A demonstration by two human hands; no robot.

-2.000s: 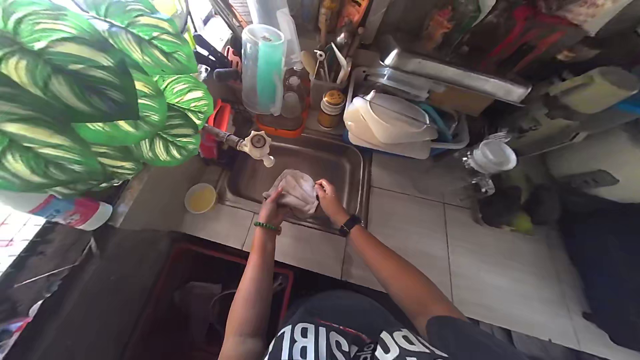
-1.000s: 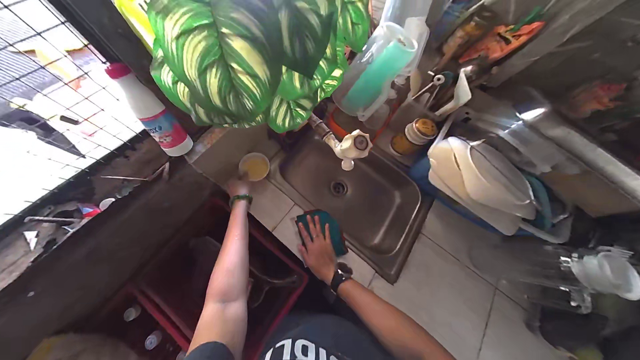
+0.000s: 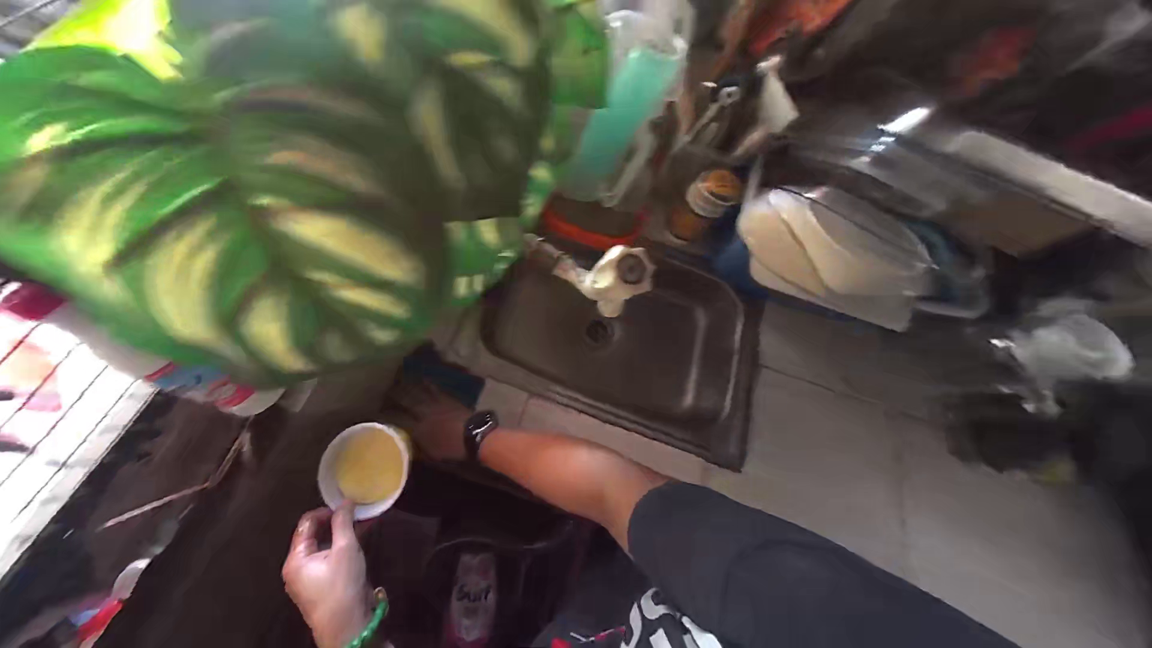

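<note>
My left hand [image 3: 328, 567], with a green bracelet at its wrist, grips the rim of a small white bowl [image 3: 326, 454]. Yellowish contents show inside the bowl, which is held over the dark area left of the sink. My right hand [image 3: 430, 421], a dark watch on its wrist, reaches across to the tiled counter's left part. It lies beside and partly on a dark blue-green cloth [image 3: 454, 378]; its fingers are dim and blurred. To the right is the steel sink [image 3: 576, 369], under a white tap [image 3: 616, 277].
Large variegated leaves [image 3: 297, 198] hang over the upper left. A white bottle [image 3: 216, 387] is partly behind them. Plastic containers [image 3: 819, 243] stand right of the sink, near an orange-lidded jar [image 3: 706, 202]. A detergent bottle [image 3: 474, 594] lies below the counter edge.
The left hand has lifted the bowl off the counter. The right hand and the cloth have moved left from the sink's front edge. The view has shifted.
</note>
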